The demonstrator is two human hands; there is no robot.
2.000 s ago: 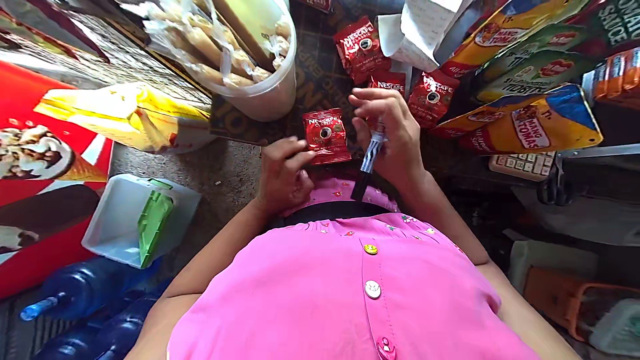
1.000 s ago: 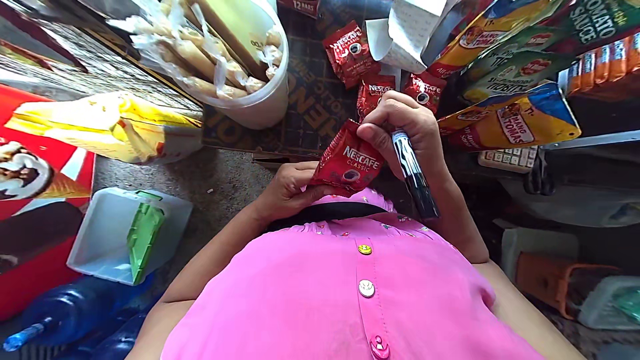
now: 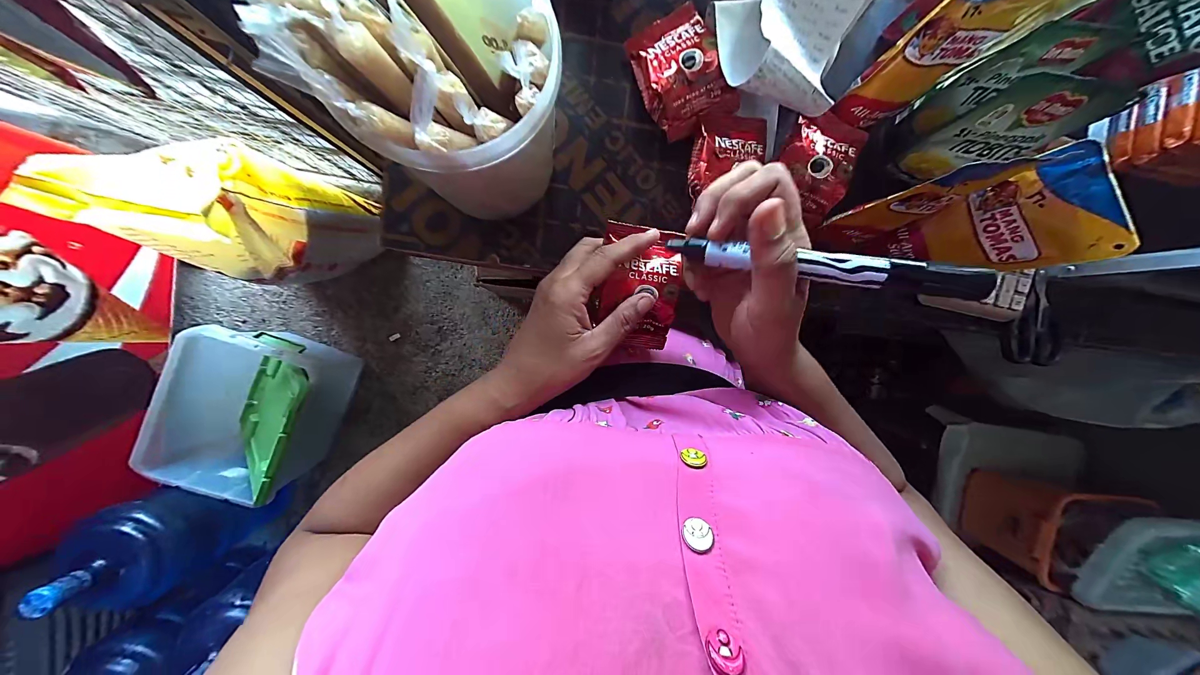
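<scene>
My left hand (image 3: 591,300) grips a red Nescafé Classic sachet (image 3: 641,291) between thumb and fingers, its printed face up. Just right of it, my right hand (image 3: 755,244) holds a black and white marker pen (image 3: 797,262) lying nearly level, its dark tip at the sachet's upper right edge. Whether the tip touches the sachet, I cannot tell. Beyond my right hand lie more red coffee sachets (image 3: 682,73), one partly behind my fingers, beside a folded white paper (image 3: 783,56).
A plastic tub (image 3: 506,169) of bagged sticks stands at the upper left. Sauce pouches (image 3: 1003,220) fill the upper right, with black scissors (image 3: 1031,323) below them. A clear bin with a green part (image 3: 272,422) and blue water bottles (image 3: 122,553) are at the lower left.
The sachet in my left hand has turned from tilted to nearly upright. My right hand has let go of the sachet's corner, and the marker has swung from pointing down to nearly level.
</scene>
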